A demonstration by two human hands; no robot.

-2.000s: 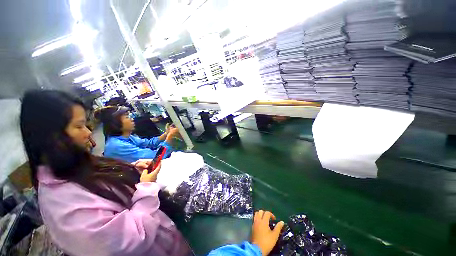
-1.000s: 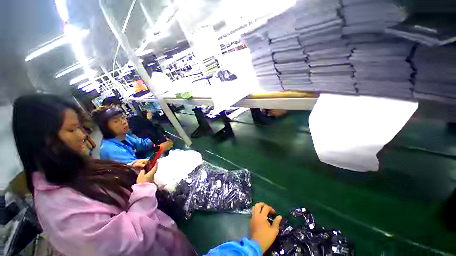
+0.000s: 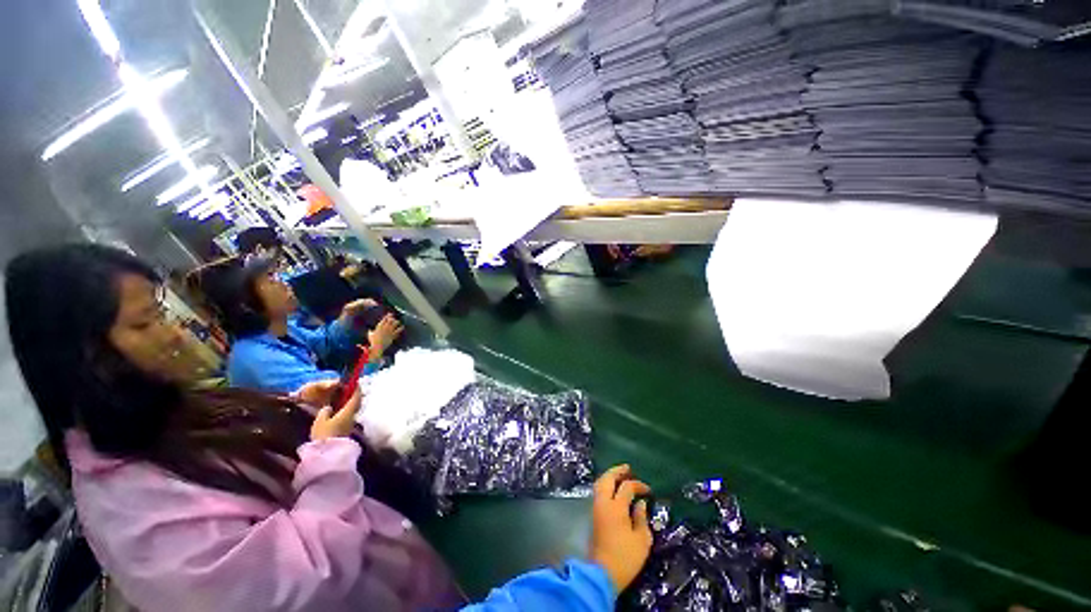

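A loose heap of small glossy black bagged pieces [image 3: 742, 568] lies on the green bench at the bottom edge. My left hand [image 3: 620, 526], bare with a blue sleeve, rests at the heap's left edge with fingers curled. Whether it grips a piece is hidden. A large clear bag full of black glossy pieces [image 3: 514, 442] lies left of the heap. My right hand is not clearly visible; a tiny skin-toned patch at the bottom right edge is too small to identify.
A person in pink [image 3: 227, 514] holds a red-edged phone [image 3: 351, 380] close on the left, with a person in blue [image 3: 269, 347] beyond. A white sheet [image 3: 837, 299] hangs from the shelf under tall dark stacks [image 3: 766, 108]. A white bundle [image 3: 413, 389] lies behind the bag.
The view has shifted, so shelf and bench sit higher and further left. My left hand stays at the heap's left edge. More of the heap shows at right. The blue-clad person's head has turned.
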